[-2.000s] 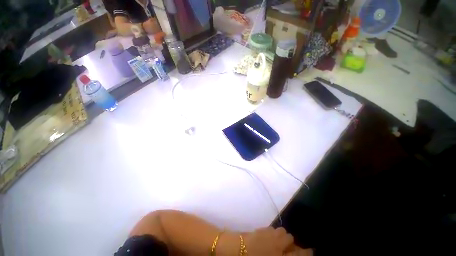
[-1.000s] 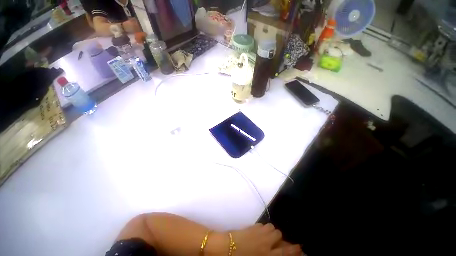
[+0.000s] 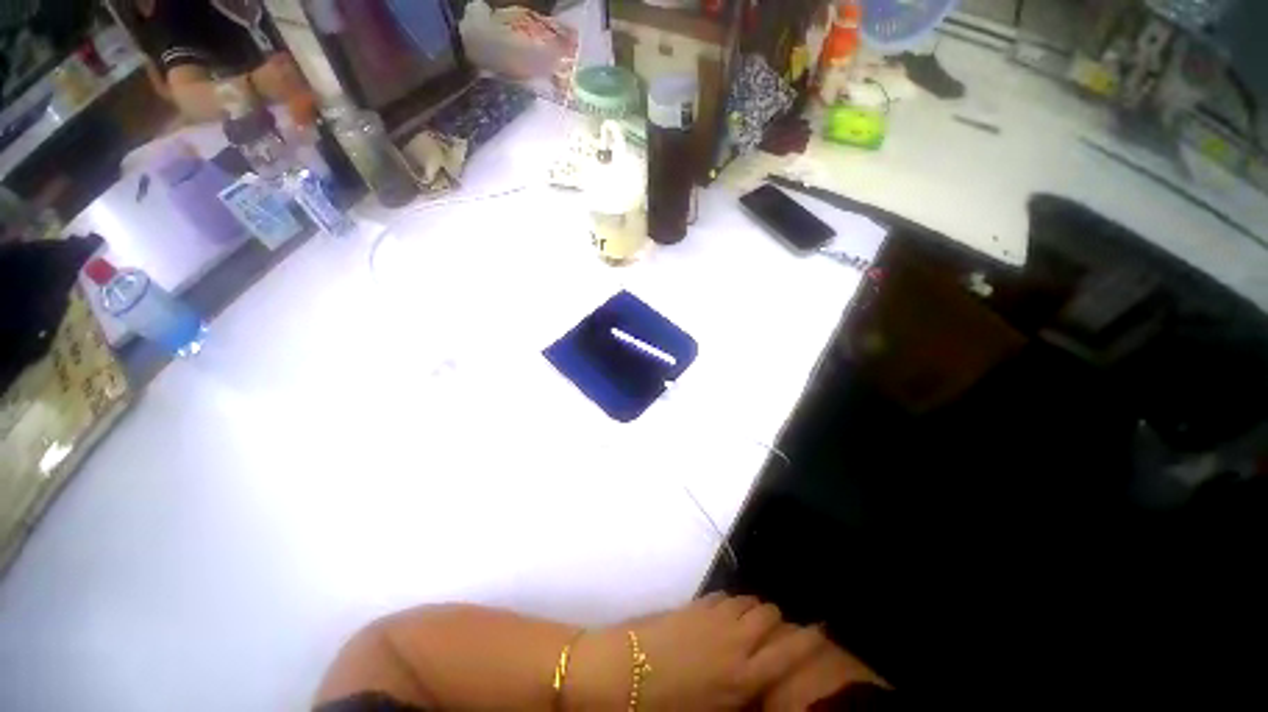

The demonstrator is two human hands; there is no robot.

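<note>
My left hand (image 3: 716,650) lies at the bottom edge beside the table's near corner, with gold bracelets (image 3: 636,670) on its wrist. Its fingers rest against another patch of bare skin, seemingly my right arm; their grip is unclear. My right hand cannot be made out. A dark blue-black square device (image 3: 622,356) with a pale glare strip lies on the white table (image 3: 278,487), untouched. Thin white cable pieces (image 3: 712,526) lie near the table's right edge. A black smartphone (image 3: 787,219) with a strap lies farther back.
A dark flask (image 3: 669,167), a cream bottle (image 3: 616,202) and a green-lidded jar stand behind the device. A red-capped water bottle (image 3: 150,309) is far left. Small bottles and cartons (image 3: 264,209) are at the far edge. A person's arms (image 3: 230,91) show across. A white bench (image 3: 960,153) is right.
The view has turned right and slightly down, so the table items sit farther left and higher. My left hand stays at the bottom edge; more of the skin beyond its fingers shows.
</note>
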